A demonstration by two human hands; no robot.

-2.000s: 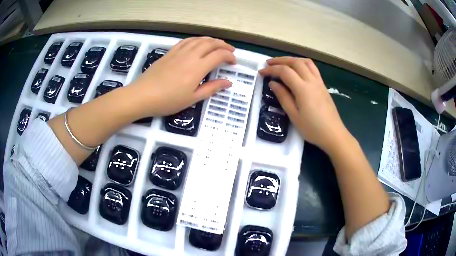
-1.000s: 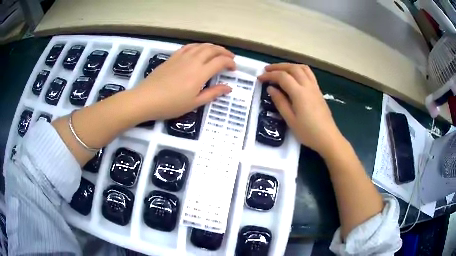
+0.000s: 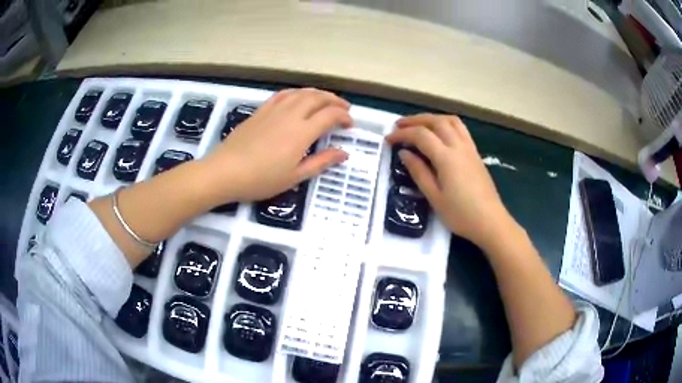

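A white foam tray point(image 3: 443, 284) holds glossy black rounded-square units, such as one at its right side point(image 3: 395, 303). A long white label sheet point(image 3: 321, 262) with rows of dark print lies across the tray. My left hand point(image 3: 288, 142) lies over the upper tray, thumb tip at the sheet's left part, fingers apart from the thumb; nothing shows held. My right hand point(image 3: 449, 168) is over the top right pocket, fingertips at the upper black unit point(image 3: 398, 168), which it partly covers. Whether it grips the unit is hidden. No loose label is distinguishable at the fingertips.
A pale wooden shelf point(image 3: 336, 52) runs behind the tray on the dark green bench point(image 3: 523, 187). At right, a black smartphone point(image 3: 602, 230) lies on printed paper point(image 3: 572, 254), beside a white cable and part of a fan point(image 3: 664, 93). A blue-edged object shows at the lower right.
The tray, shelf edge and both hands appear lower in the picture, as the view has shifted. The hands keep nearly the same places on the tray.
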